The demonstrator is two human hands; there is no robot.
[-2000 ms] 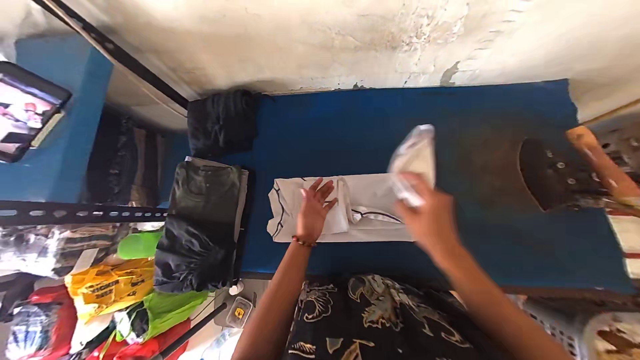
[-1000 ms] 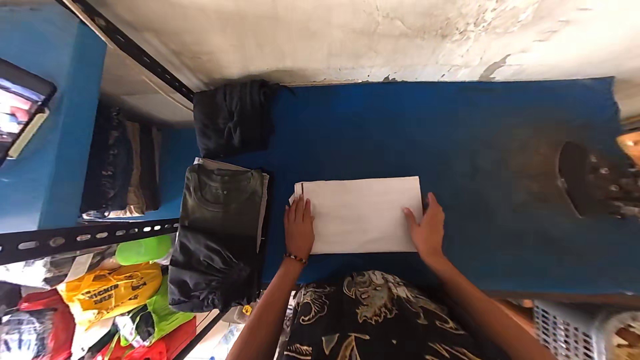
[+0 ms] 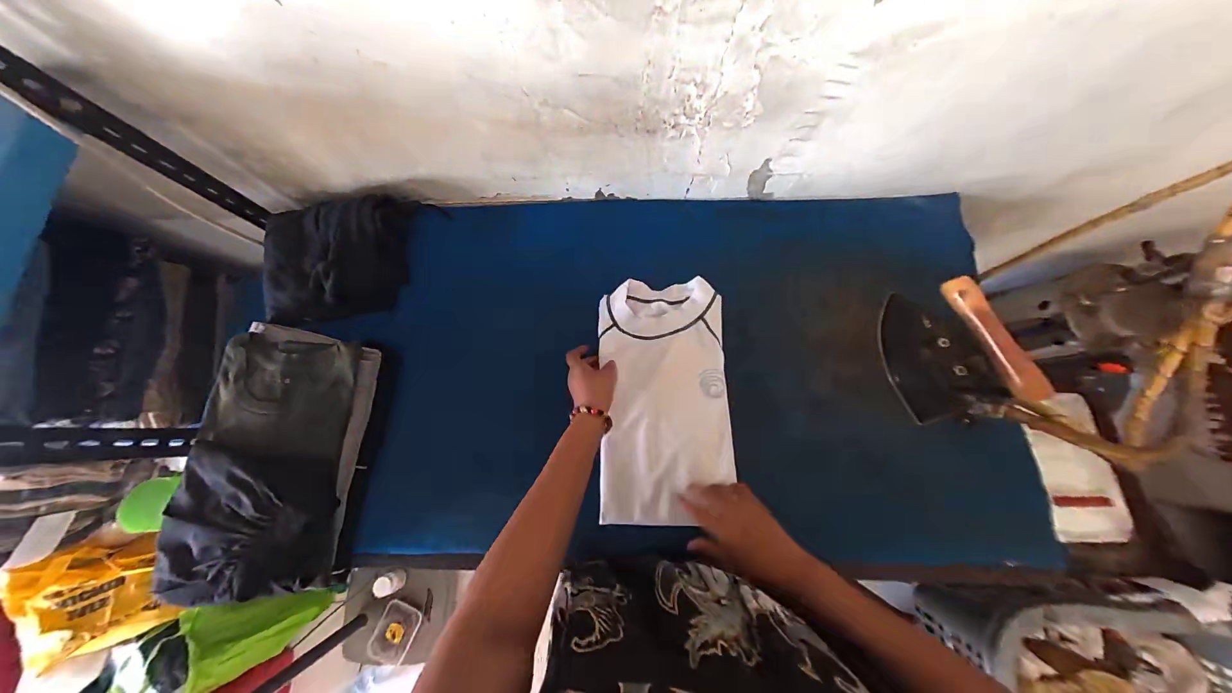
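Observation:
A white high-necked shirt with dark seam lines [image 3: 664, 414] lies folded into a narrow rectangle on the blue cloth of the table [image 3: 481, 385], its collar toward the wall. My left hand [image 3: 591, 382] rests at the shirt's left edge, fingers partly hidden beside it. Over the lower right corner of the shirt is my right hand [image 3: 736, 525], slightly blurred, with its fingers apart on or just above the fabric. Neither hand grips anything that I can make out.
Folded dark garments [image 3: 279, 404] and a black cloth pile [image 3: 337, 255] lie at the left. On the right stands a steam iron [image 3: 929, 361] near a wooden-handled tool [image 3: 1001, 337] and a white pad [image 3: 1083, 481]. A basket [image 3: 1001, 635] is at lower right.
The shirt lay crosswise, first partly folded, then as a plain rectangle; now it is upright with its collar showing. The white piece raised by my right hand two seconds ago is down.

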